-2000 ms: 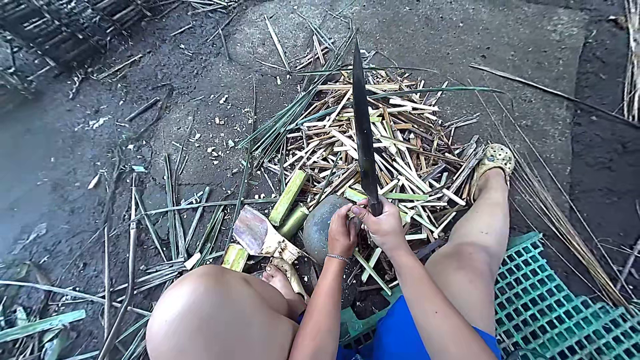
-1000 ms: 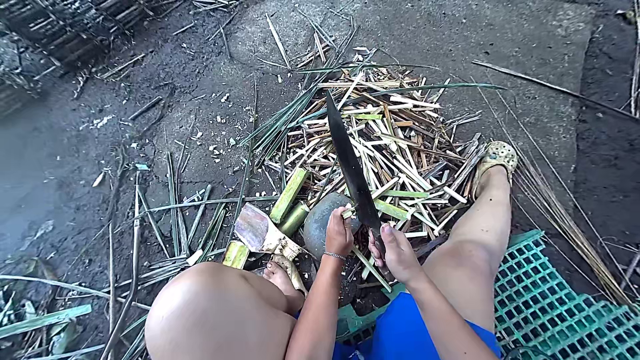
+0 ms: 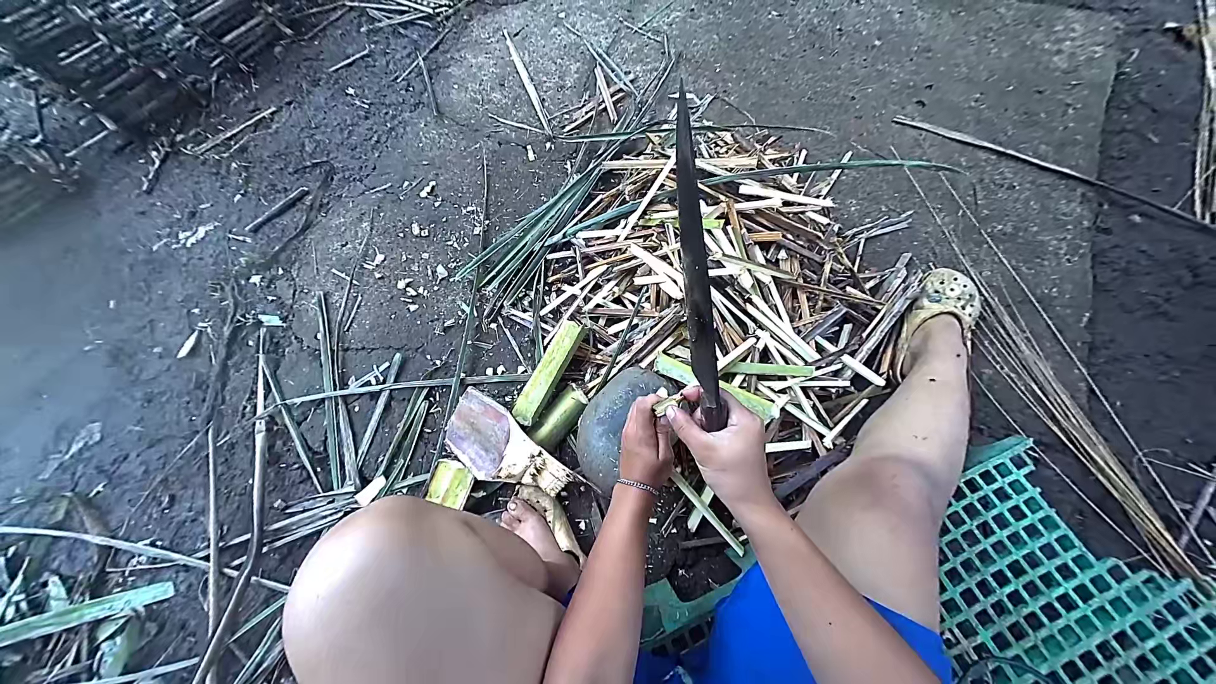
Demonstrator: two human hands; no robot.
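My right hand (image 3: 730,446) grips the lower end of a long dark machete (image 3: 696,256), whose blade points up and away over a heap of split stalk pieces (image 3: 760,275). My left hand (image 3: 646,445), with a bracelet at its wrist, pinches a small pale piece (image 3: 668,404) right beside the right hand's fingers. Behind the left hand lies a rounded grey stone (image 3: 608,427). Left of the stone are a split green stalk piece (image 3: 549,372), a short green stalk section (image 3: 560,416) and a flared pale plant base (image 3: 494,442).
Green plastic grating (image 3: 1045,570) lies at the lower right. My right foot wears a perforated clog (image 3: 945,294); my left foot (image 3: 534,532) is bare. Long thin strips (image 3: 1073,418) lie right of the leg. Woven slatwork (image 3: 142,57) stands at the upper left, beside wet mud (image 3: 142,313).
The machete tilted to the left a second ago and now points nearly straight up. My hands have come closer together, with the small piece between them.
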